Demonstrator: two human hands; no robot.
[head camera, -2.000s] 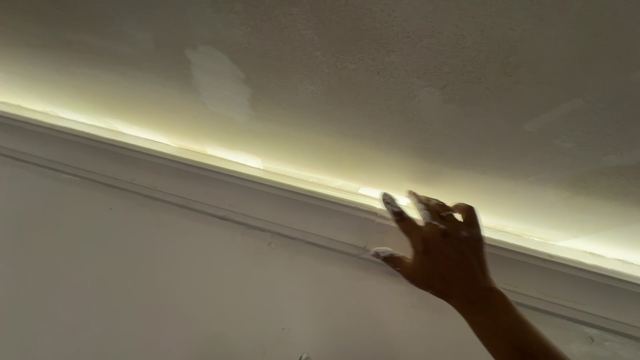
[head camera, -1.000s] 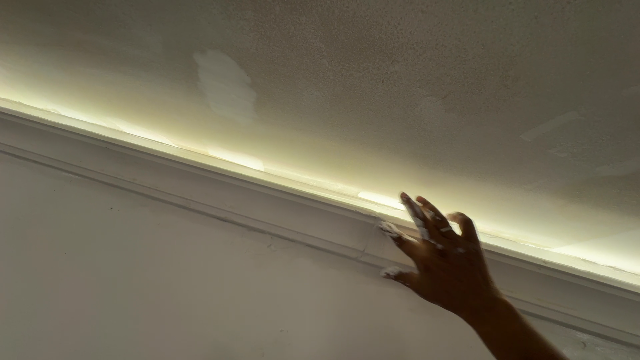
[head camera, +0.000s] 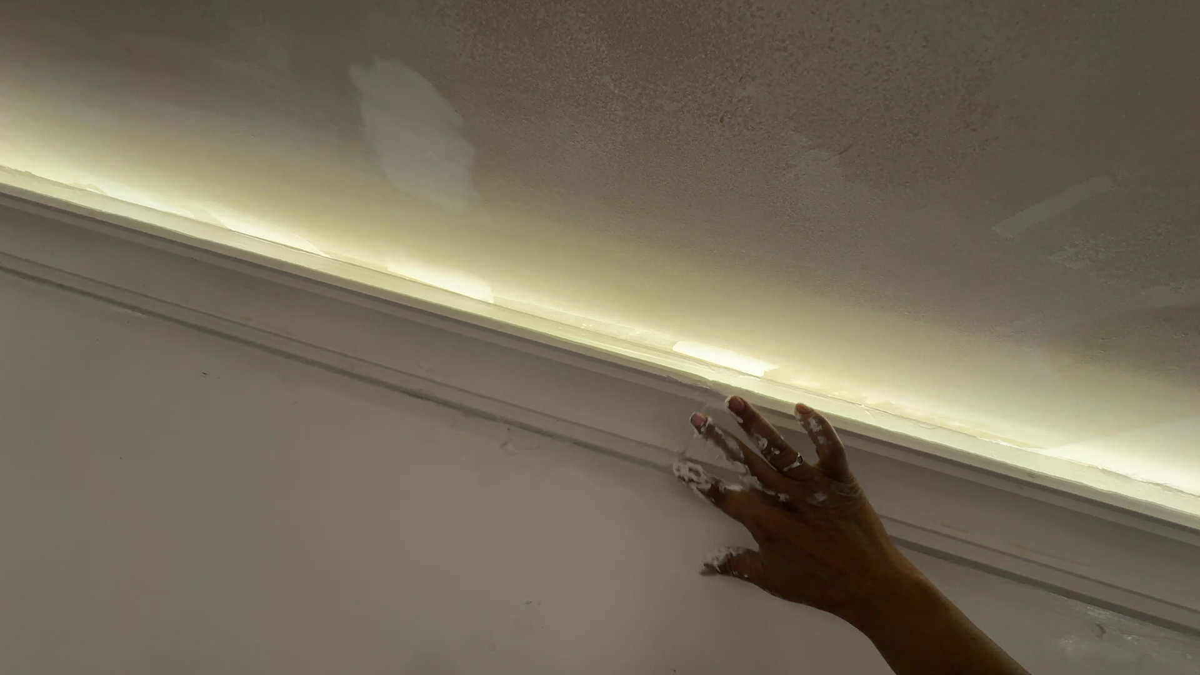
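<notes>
My right hand (head camera: 797, 516) reaches up from the lower right, its back toward the camera and its fingers spread. White paste coats the tip of the index finger and the thumb, with smears on the other fingers. The index fingertip rests at the lower edge of the white cornice moulding (head camera: 562, 394), and the other fingertips lie over its face below the lit upper edge. The thumb is against or close to the wall under it. No tool shows in this hand. My left hand is out of view.
Behind the cornice, a strip of light glows along the ceiling (head camera: 656, 141). The ceiling bears a pale patch (head camera: 417, 136) and a fainter streak (head camera: 1055, 206). Below the cornice is a plain pale wall (head camera: 281, 516) with small marks.
My right hand has moved down from the cornice's bright upper edge onto its face and lower edge. Its fingers are spread wider than before.
</notes>
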